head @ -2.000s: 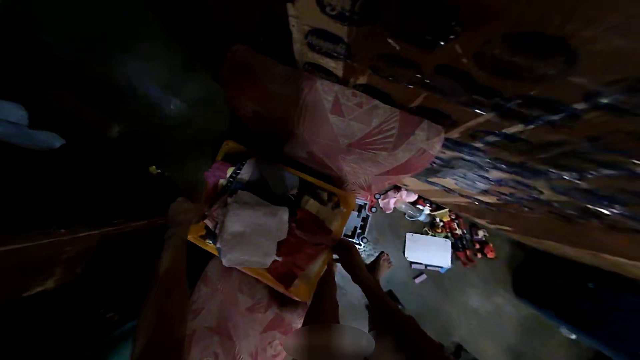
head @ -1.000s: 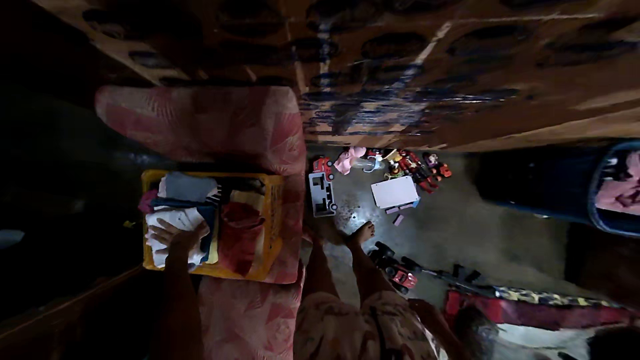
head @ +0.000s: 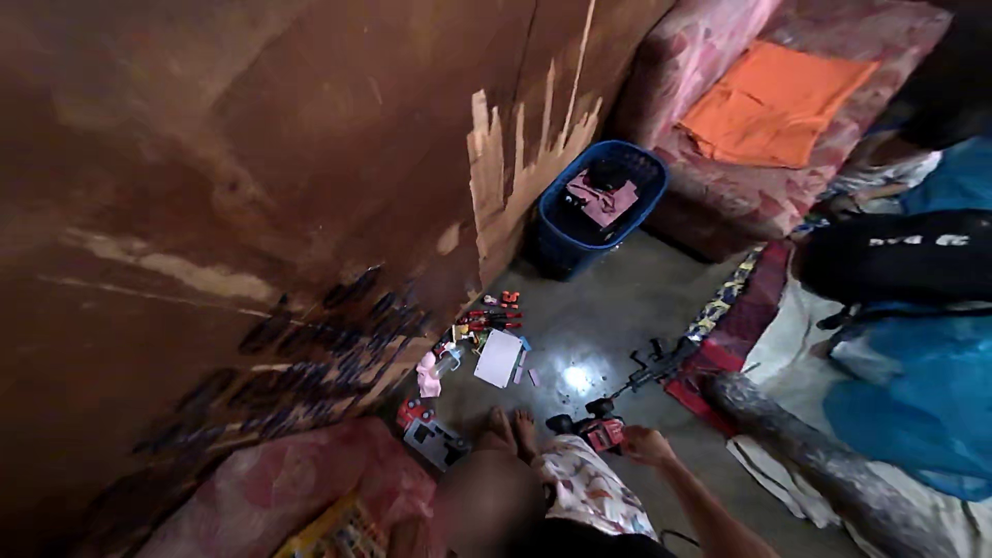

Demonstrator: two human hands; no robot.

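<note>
My right hand [head: 648,446] is low in the head view, beside a red toy vehicle [head: 603,432] with black wheels; whether it grips or only overlaps it, I cannot tell. At the bottom edge my left hand is not clearly visible, near the yellow basket [head: 333,531] on the patterned sofa [head: 310,473]. A toy gun [head: 659,364] lies beyond the red vehicle. Ahead of my feet are a white flat panel [head: 498,358], red toy figures [head: 494,319] and a pink toy or cloth [head: 428,375]. A grey and red toy truck [head: 432,440] stands by the sofa.
A blue plastic tub [head: 549,225] holding pink and dark cloth stands by the worn wooden wall [head: 310,155]. An orange cloth [head: 783,105] lies on another sofa seat [head: 744,186]. At the right, a person [head: 891,167] is near a black bag [head: 899,256] and blue bedding [head: 914,411].
The view has swung strongly right, toward the tub and second sofa. One second ago my left hand was on folded clothes in the yellow basket; now only the basket's corner shows.
</note>
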